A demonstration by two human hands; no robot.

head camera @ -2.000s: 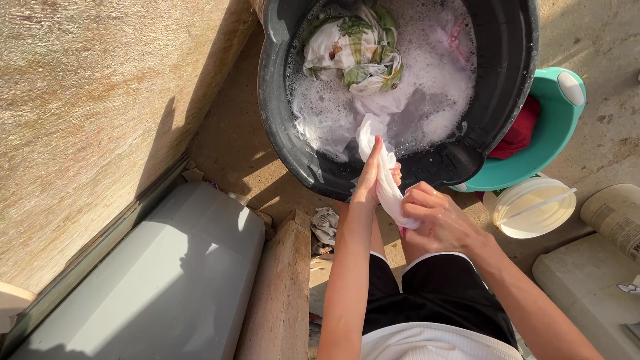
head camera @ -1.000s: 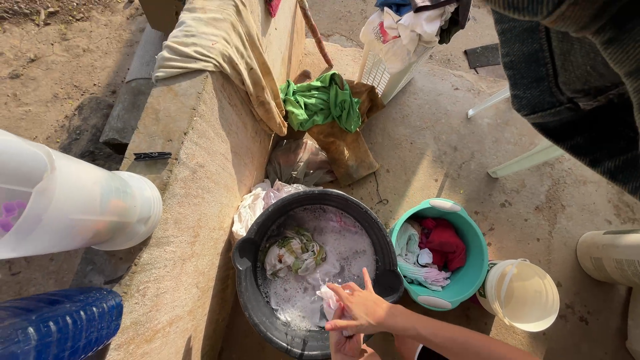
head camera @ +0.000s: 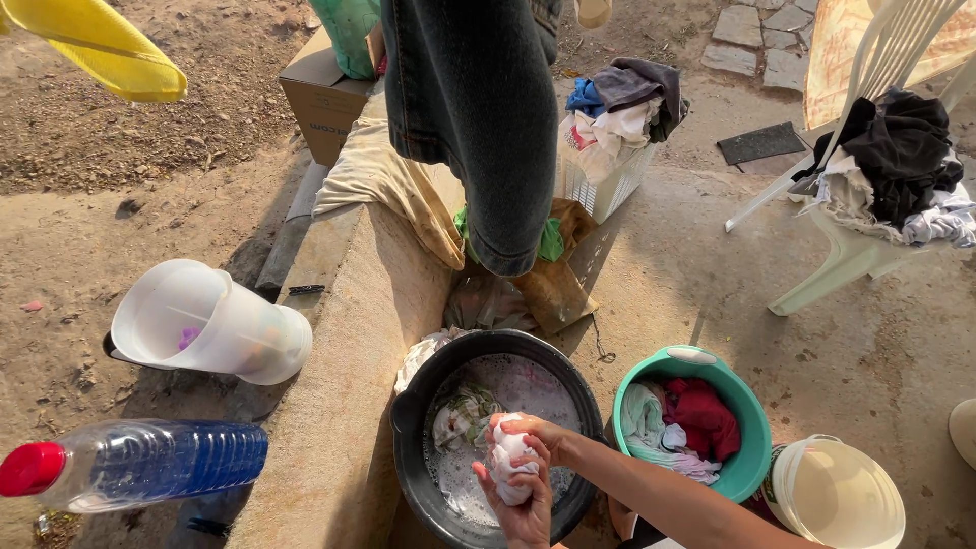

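A bunched wet white cloth (head camera: 509, 461) is squeezed between my two hands above a black tub (head camera: 408, 450). My left hand (head camera: 526, 499) cups it from below and the near side, fingers curled over it. From the upper right my right hand (head camera: 537, 435) presses on it. Foamy water (head camera: 526, 381) fills the tub, and a white and green patterned cloth (head camera: 463, 418) lies bunched in it at the left, close to my hands.
Right of the tub stand a teal basin (head camera: 755, 427) of clothes and a cream bucket (head camera: 839, 488). A low wall (head camera: 335, 396) runs along the left, with a bottle of blue liquid (head camera: 160, 461) beside it. Dark jeans (head camera: 488, 122) hang ahead. A plastic chair (head camera: 846, 259) holds clothes.
The white cloth, stretched long between my hands two seconds ago, is now a compact bundle held in both. The view has shifted widely, bringing in the chair and the blue bottle's red cap.
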